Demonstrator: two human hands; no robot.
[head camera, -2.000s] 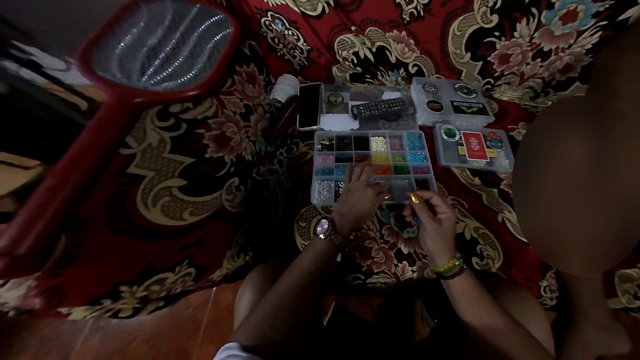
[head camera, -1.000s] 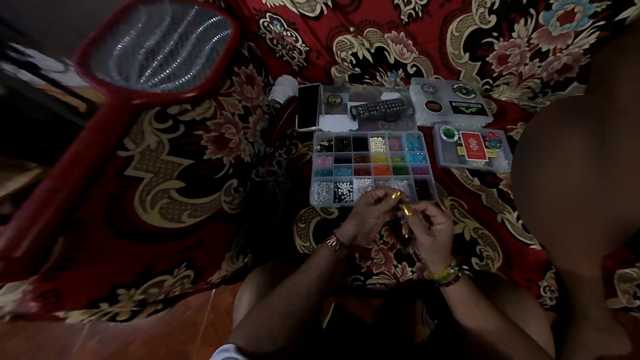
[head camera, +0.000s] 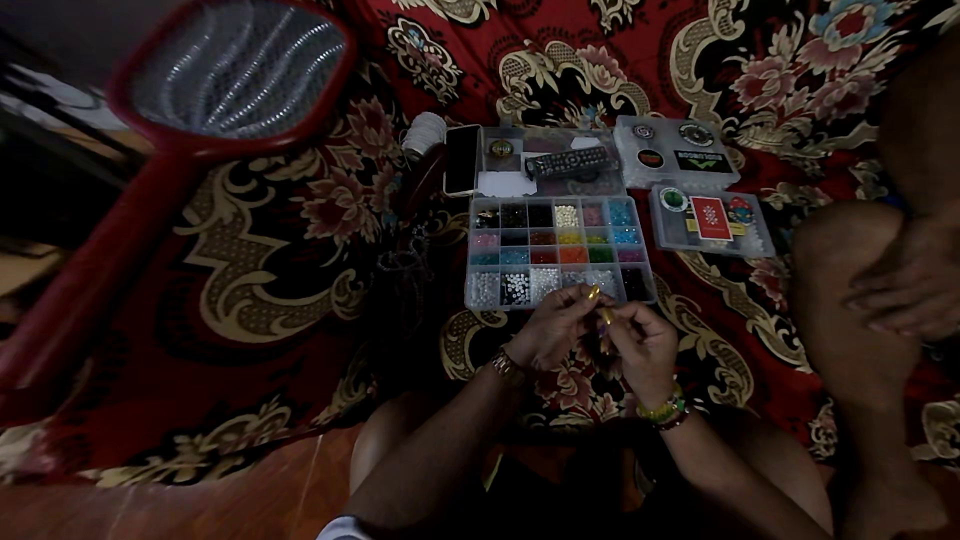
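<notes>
In the head view my left hand (head camera: 556, 324), with a wristwatch (head camera: 505, 365), and my right hand (head camera: 643, 343), with beaded bracelets (head camera: 664, 409), meet at the front edge of a compartmented plastic bead box (head camera: 478, 264). Thumbs and fingertips are pinched close together, and gold-coloured nails show. Whatever lies between the fingertips is too small and dark to tell. The box stands open; its compartments hold beads of several colours, with white and clear ones along the front row. My hands partly cover its front right edge.
Behind the bead box lie its lid with a remote control (head camera: 568, 162), a smartphone (head camera: 462, 160) and a spool of white cord (head camera: 425, 135). Two closed plastic cases (head camera: 675, 154) are at right, beside another person's leg and hand (head camera: 911, 281). A red electric swatter (head camera: 172, 146) extends across the left.
My left hand was over the bead compartments two seconds ago. It has drawn back toward me and now meets my right hand at the box's front edge.
</notes>
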